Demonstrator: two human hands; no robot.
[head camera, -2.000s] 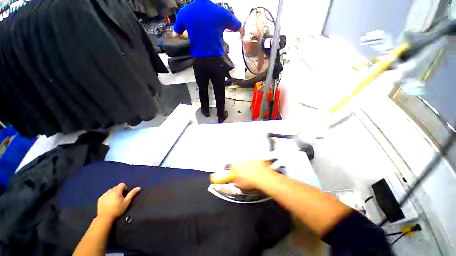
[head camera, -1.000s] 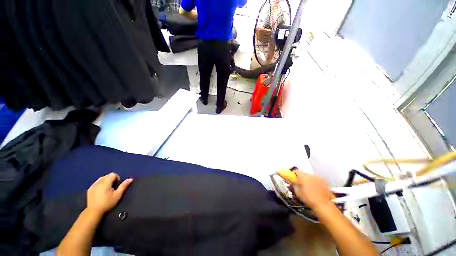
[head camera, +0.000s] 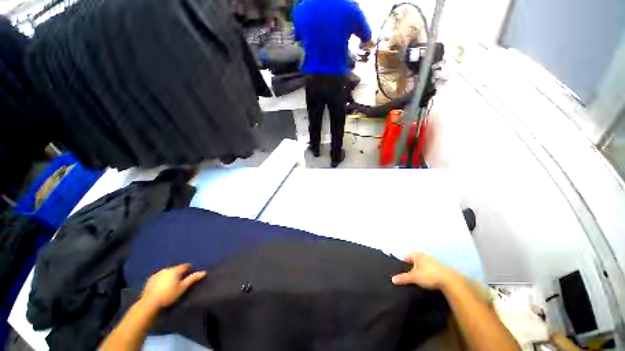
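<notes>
A dark suit jacket (head camera: 308, 288) lies spread over the navy padded pressing board (head camera: 185, 233), with small buttons near its middle. My left hand (head camera: 170, 285) rests at the jacket's left part, thumb and fingers apart. My right hand (head camera: 426, 271) is on the jacket's upper right edge, thumb and fingers on the cloth; whether it pinches the cloth is unclear. The iron is not clearly seen; a blurred pale cluttered stand (head camera: 519, 312) shows at the lower right.
A crumpled dark jacket heap (head camera: 96, 240) lies left of the board. Dark jackets (head camera: 151, 89) hang at upper left above a blue bin (head camera: 58, 188). The white table (head camera: 363, 206) lies beyond the board. A person in blue (head camera: 325, 41), a fan (head camera: 397, 55) and a red object (head camera: 392, 137) stand behind.
My right hand has let go of the iron and come back left onto the jacket's right part. My left hand stays on the jacket's left part. The view has shifted.
</notes>
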